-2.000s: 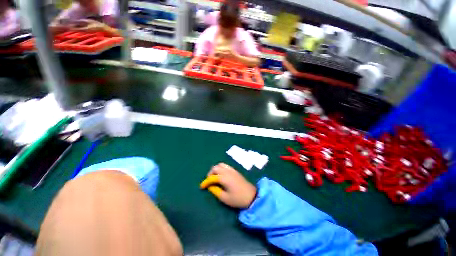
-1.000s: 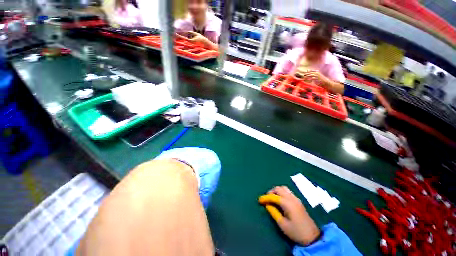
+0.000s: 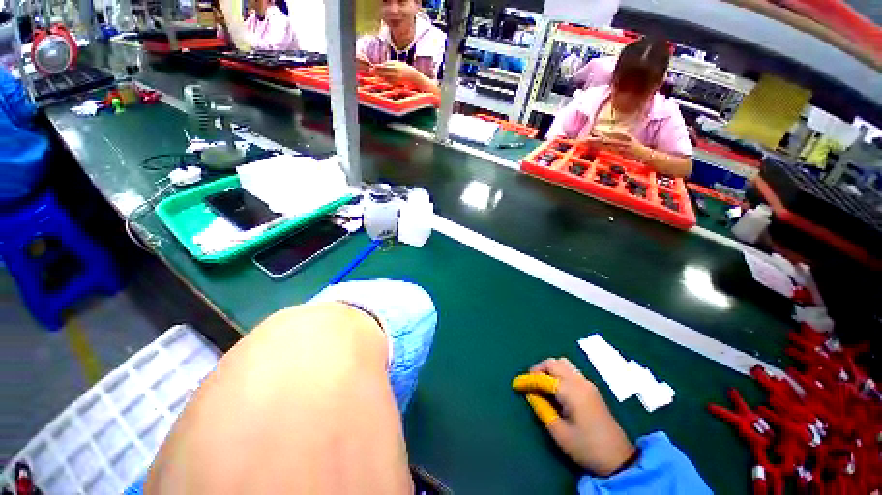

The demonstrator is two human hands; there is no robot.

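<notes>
My right hand (image 3: 580,421) rests on the green mat (image 3: 484,338) at the lower middle right. Yellow finger cots (image 3: 536,384) cover its thumb and one finger, which are a little apart. I see nothing held in it. White paper slips (image 3: 624,372) lie flat just beyond it. A large blurred skin-coloured shape, which looks like my left hand (image 3: 290,406), fills the lower left close to the camera. A light blue sleeve (image 3: 411,334) shows behind it. Its fingers are hidden or cut off by the bottom edge.
Red Y-shaped parts (image 3: 812,425) are heaped at right. White bottles (image 3: 398,217) stand by a metal post (image 3: 343,97), near a blue stick (image 3: 356,263). A phone (image 3: 303,248) lies beside the green tray (image 3: 208,253). A white grid tray (image 3: 116,406) is at lower left. People sit across the bench.
The camera view has swung left, bringing the green tray and white grid tray into view. My right hand stays beside the paper slips. The large shape still fills the lower left.
</notes>
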